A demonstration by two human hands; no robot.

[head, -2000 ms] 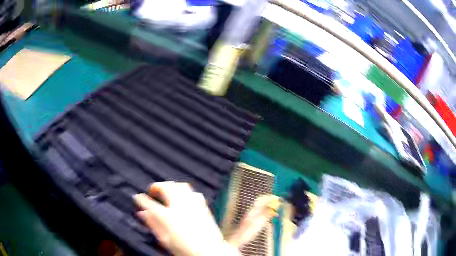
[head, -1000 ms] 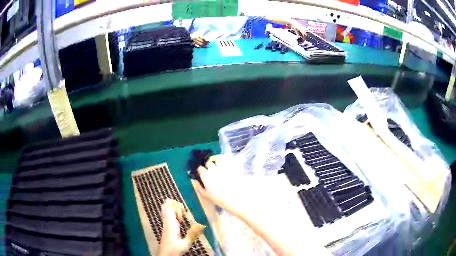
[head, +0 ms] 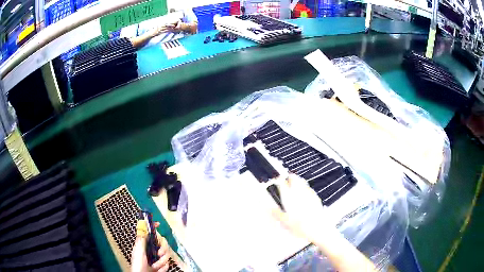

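Note:
My left hand (head: 148, 247), with a yellow-orange finger cover, holds black plastic parts (head: 152, 241) upright over the lower part of the pad sheet (head: 118, 220). This tan sheet has dense rows of small dark shapes. My right hand (head: 302, 210) is over the white packing sheet (head: 228, 226), its fingers at the near side of the black parts in rows (head: 297, 156). It is overexposed, and its grip cannot be made out. A short black part (head: 275, 195) lies beside its fingertips. A loose pile of black parts (head: 163, 180) lies right of the pad sheet.
Stacked black trays (head: 40, 223) stand at the left. A crinkled clear bag (head: 212, 154) surrounds the packing. Another bag at the right carries a white strip (head: 331, 74) and cardboard (head: 392, 135). Beyond the dark green channel (head: 175, 95) are another person's arms (head: 154, 34) and trays.
The view has swung right. My right hand has moved from the loose pile to the rows of parts. My left hand now visibly holds black parts. Less of the nearer block of parts shows.

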